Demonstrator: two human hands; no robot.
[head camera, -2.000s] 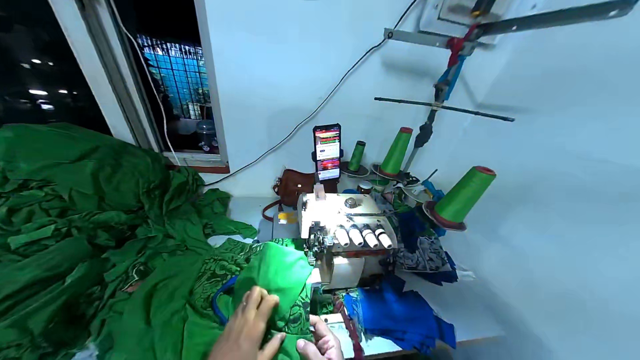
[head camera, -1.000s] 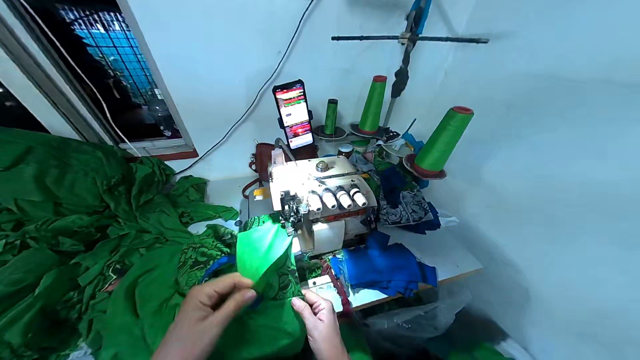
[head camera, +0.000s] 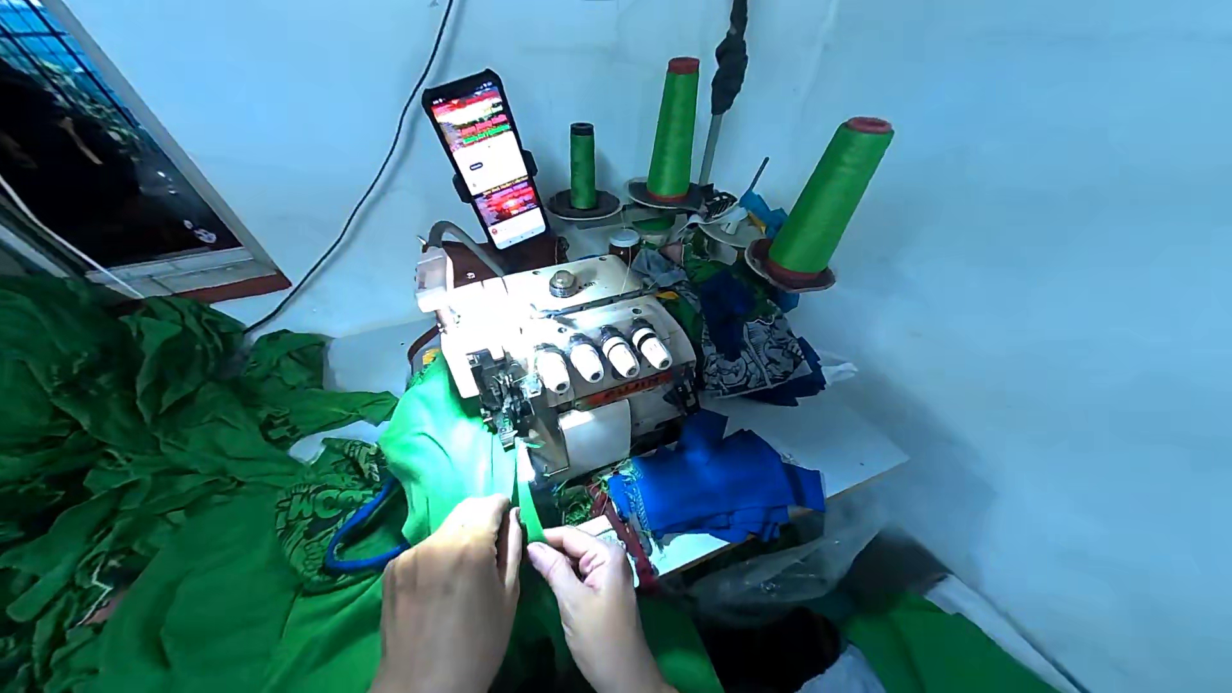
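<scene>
An overlock sewing machine (head camera: 577, 337) stands on the table, its lamp lighting the needle area. Green fabric (head camera: 433, 443) runs up to the presser foot (head camera: 505, 414) and spreads down past my hands. My left hand (head camera: 457, 577) pinches this fabric just below the foot, fingertips close together. Beside it on the right, my right hand (head camera: 592, 587) grips the fabric's narrow edge between thumb and fingers. The two hands nearly touch. A blue trim loop (head camera: 361, 539) curves over printed green cloth left of my left hand.
Heaped green cloth (head camera: 144, 423) covers the left side. Blue fabric pieces (head camera: 731, 481) lie right of the machine, near the table edge (head camera: 866, 472). Behind are green thread cones (head camera: 833, 202), a phone (head camera: 491, 164) in a holder and patterned scraps (head camera: 756, 356). A clear plastic bag (head camera: 789, 573) hangs below.
My left hand has come in from the lower left to the fabric beside my right hand. The green fabric now lies flatter in front of the foot. The view has moved closer.
</scene>
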